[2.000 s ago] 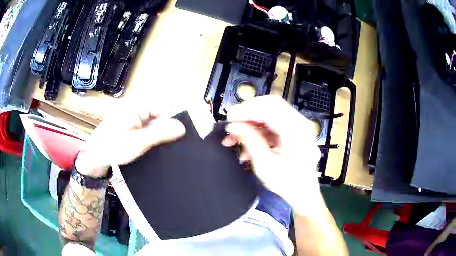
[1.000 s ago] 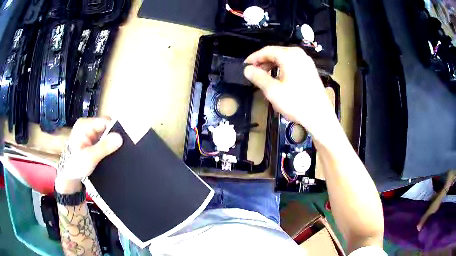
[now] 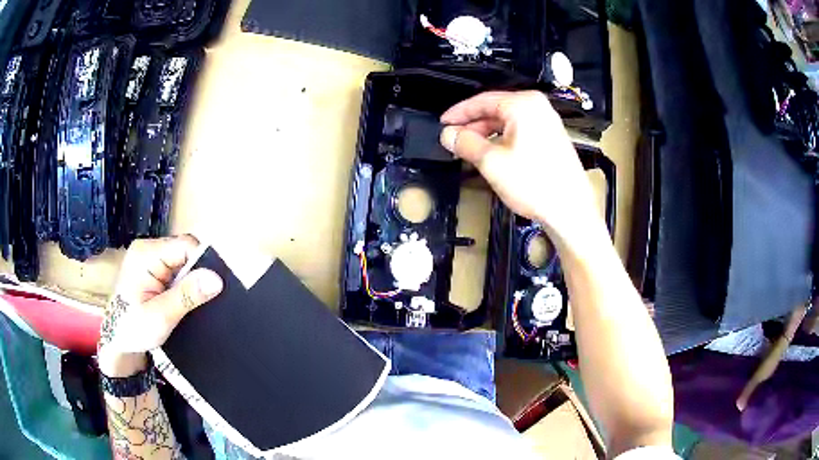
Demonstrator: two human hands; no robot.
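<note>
My left hand (image 3: 157, 292) grips the black adhesive sheet (image 3: 269, 346) between thumb and fingers at its upper left corner. The sheet has a white margin and a notch in its top edge showing white backing. My right hand (image 3: 530, 157) is over the black housing (image 3: 356, 193), thumb and index finger pinched at the right edge of a small dark rectangular piece (image 3: 422, 135). This piece lies where the vent grille is, and the grille does not show. Below it are a round hole and a white disc (image 3: 411, 262) with thin wires.
A second housing (image 3: 606, 184) stands to the right, partly behind my right forearm. More housings with white discs (image 3: 467, 34) lie at the top. Black panels (image 3: 81, 153) lie left on cardboard (image 3: 260, 135). Black mats (image 3: 772, 207) are at right. Another person's arm (image 3: 770, 359) shows lower right.
My right hand has left the large sheet and moved up over the housing, where a dark piece now covers the grille. My left hand has moved down and left with the sheet.
</note>
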